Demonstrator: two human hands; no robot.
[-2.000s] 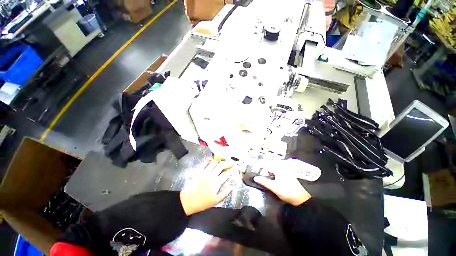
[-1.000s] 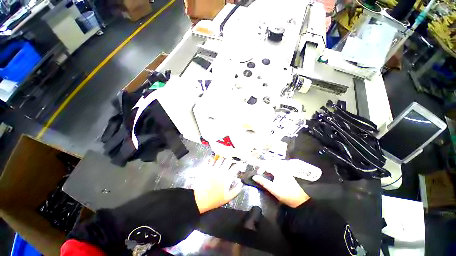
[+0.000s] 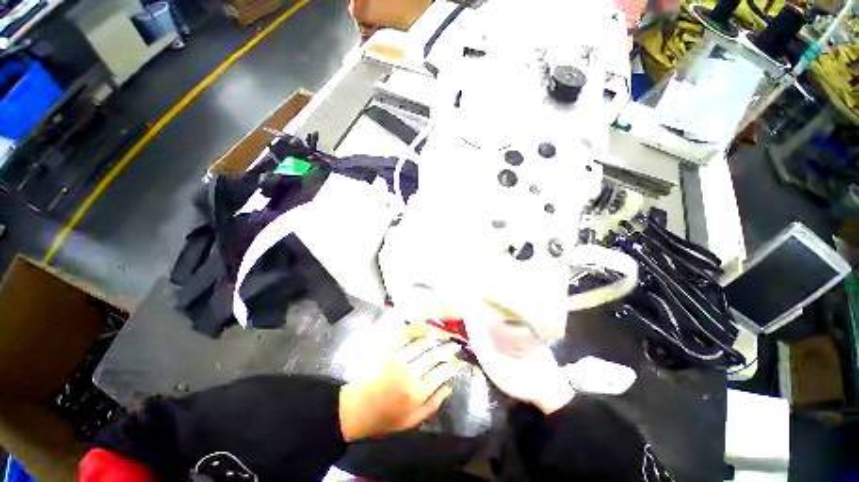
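Note:
The white sewing machine head (image 3: 504,212) stands in front of me, its front strongly washed out by glare. My left hand (image 3: 400,384) lies palm down at the work area, fingers stretched towards the red part (image 3: 449,328) under the head. My right hand (image 3: 516,362) is close beside it, pale and overexposed, reaching up at the front of the head. Glare and the fingers hide the work spot; whether either hand holds a black piece cannot be told.
A heap of black cut pieces (image 3: 283,282) lies left of the head, with green and white bits. A bundle of glossy black straps (image 3: 673,297) lies right. A screen (image 3: 789,275) stands far right. A cardboard box (image 3: 42,329) is at left.
The view has shifted, and the machine head looks larger and nearer. My right hand has moved up towards the head. The dark piece seen earlier by its fingertips no longer shows clearly.

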